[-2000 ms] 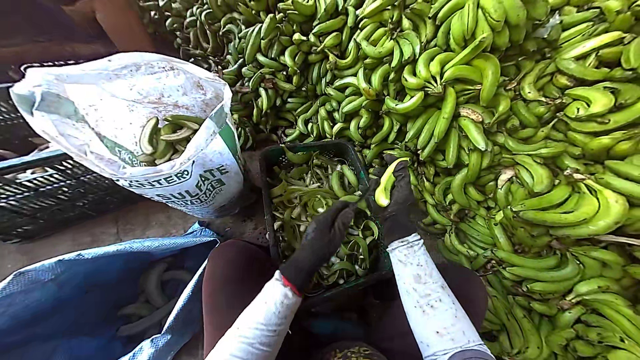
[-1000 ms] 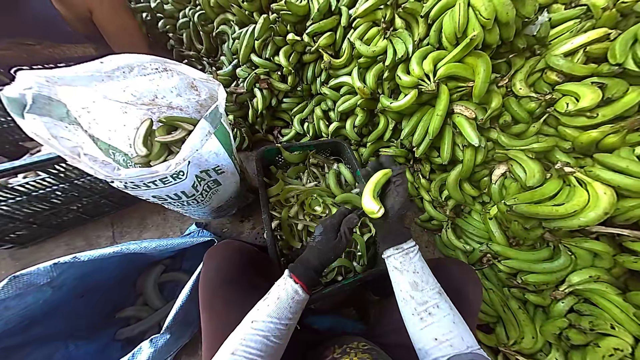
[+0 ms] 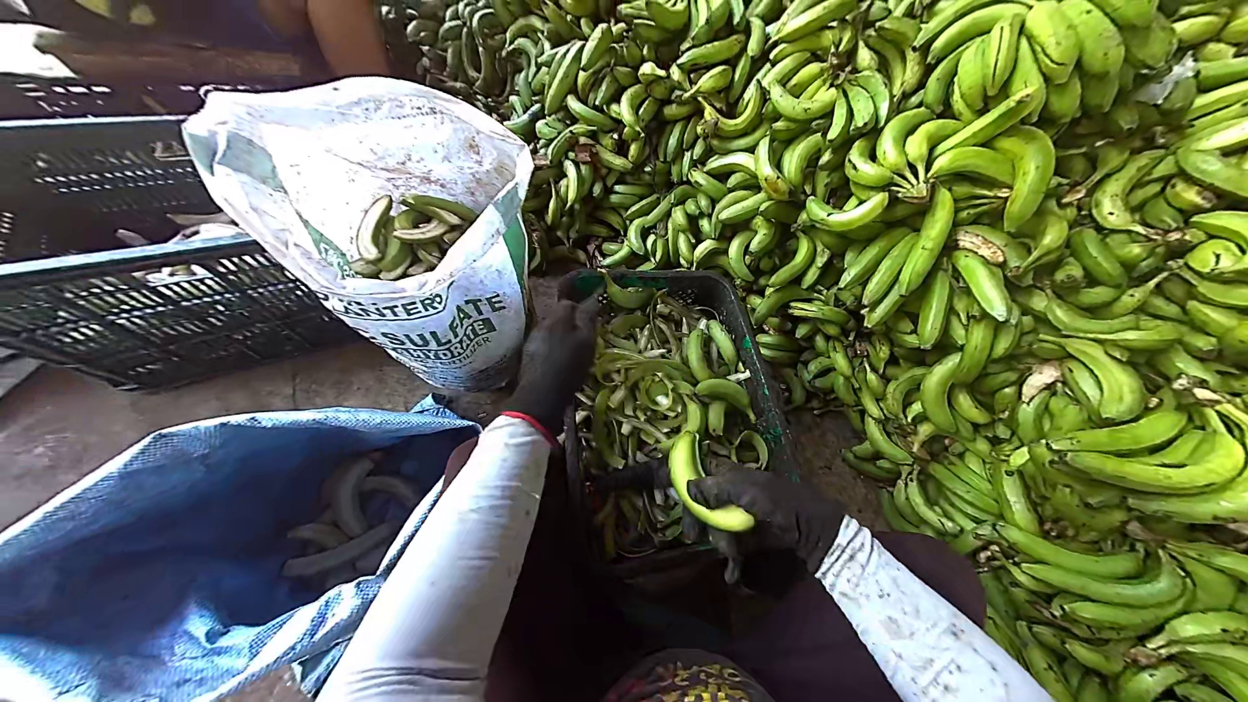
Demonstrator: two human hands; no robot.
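Note:
A green banana (image 3: pixel 694 487) with a paler strip lies in my gloved right hand (image 3: pixel 770 517), over the near right part of a black plastic crate (image 3: pixel 770 419). My left hand (image 3: pixel 564 346), in a dark glove, is at the crate's far left corner beside a white woven sack (image 3: pixel 429 322); its fingers are blurred, and whether it holds anything cannot be told. Inside the crate lie green peels (image 3: pixel 643 390) and several green bananas (image 3: pixel 717 356). The white sack's mouth shows several bananas (image 3: pixel 409 234). At lower left, a blue woven sack (image 3: pixel 195 546) holds peeled bananas (image 3: pixel 346 517).
A large heap of green bananas (image 3: pixel 926 244) fills the back and right. Black slatted crates (image 3: pixel 146 302) stand at the left. Another person's bare arm (image 3: pixel 346 34) shows at the top left. My knees flank the near end of the peel crate.
My left hand has moved away from the banana, forward and left to the crate's far corner. My right hand has come nearer to my body, still with the banana.

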